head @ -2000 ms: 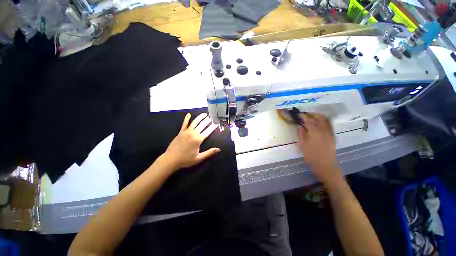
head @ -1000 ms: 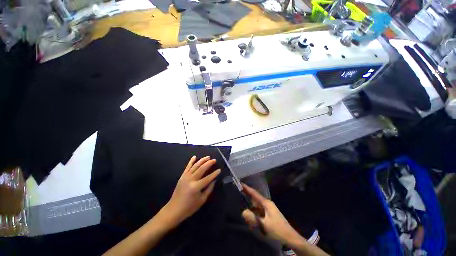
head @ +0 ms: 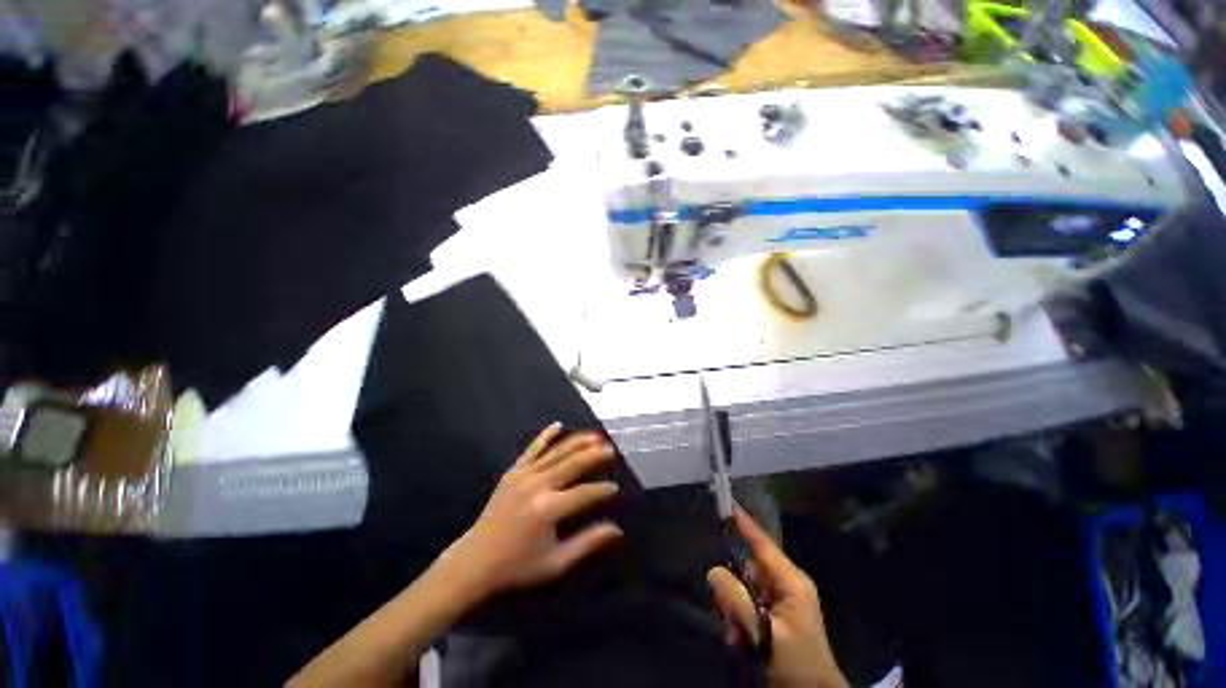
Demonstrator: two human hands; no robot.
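Note:
A black fabric panel (head: pixel 464 383) lies over the front edge of the white table, left of the needle area. My left hand (head: pixel 545 518) rests flat on it, fingers spread. My right hand (head: pixel 773 605) holds the black-handled shears (head: pixel 719 464) just right of the fabric, blades pointing up and away from me over the ruled grey edge. The white sewing machine (head: pixel 861 188) stands behind; its presser foot (head: pixel 659 280) has no fabric under it.
A stack of black panels (head: pixel 323 215) lies at the left. A yellow ring (head: pixel 788 286) is by the machine arm. Taped cardboard (head: pixel 128 457) with a small square object (head: pixel 51 434) is at the left corner. A blue bin (head: pixel 1113 591) holds scraps at the lower right.
The fabric has come off the needle area towards me. My right hand has taken up the shears from the machine bed. Since a second ago, the blades have moved off the fabric's edge.

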